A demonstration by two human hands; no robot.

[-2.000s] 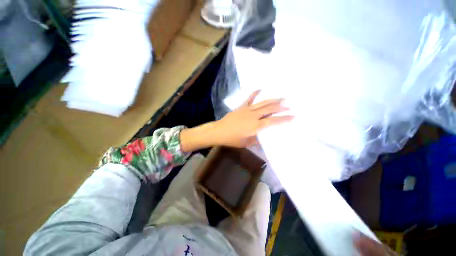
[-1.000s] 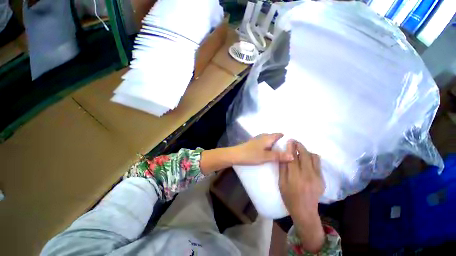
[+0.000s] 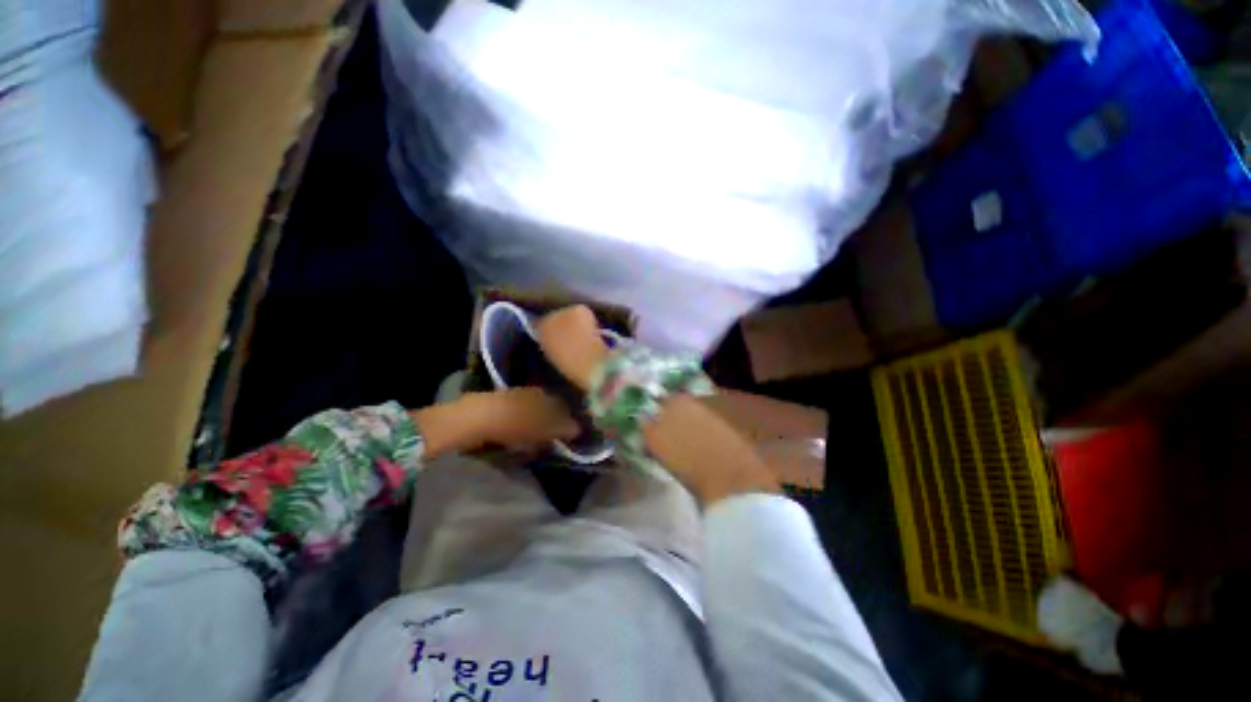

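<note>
The small open brown carton (image 3: pixel 617 318) stands between my knees. A white foam strip (image 3: pixel 499 343) curls in a loop inside it, with its edge showing at the left and at the bottom. My left hand (image 3: pixel 532 417) reaches into the carton from the left; its fingers are hidden and blurred. My right hand (image 3: pixel 571 343) reaches in from above and right, its fingers down inside the carton and hidden. Whether either hand grips the strip does not show.
A large clear bag of white foam (image 3: pixel 659 151) lies ahead. A stack of foam pads (image 3: pixel 69 247) is on the cardboard-covered bench (image 3: pixel 227 165) at left. A yellow crate (image 3: pixel 960 480), blue crates (image 3: pixel 1070 151), brown cartons (image 3: pixel 807 340) and a red object (image 3: pixel 1109 514) are at right.
The view has swung right and down. Both hands have moved from the foam by the bag into the carton. The white strip is now curled inside the carton.
</note>
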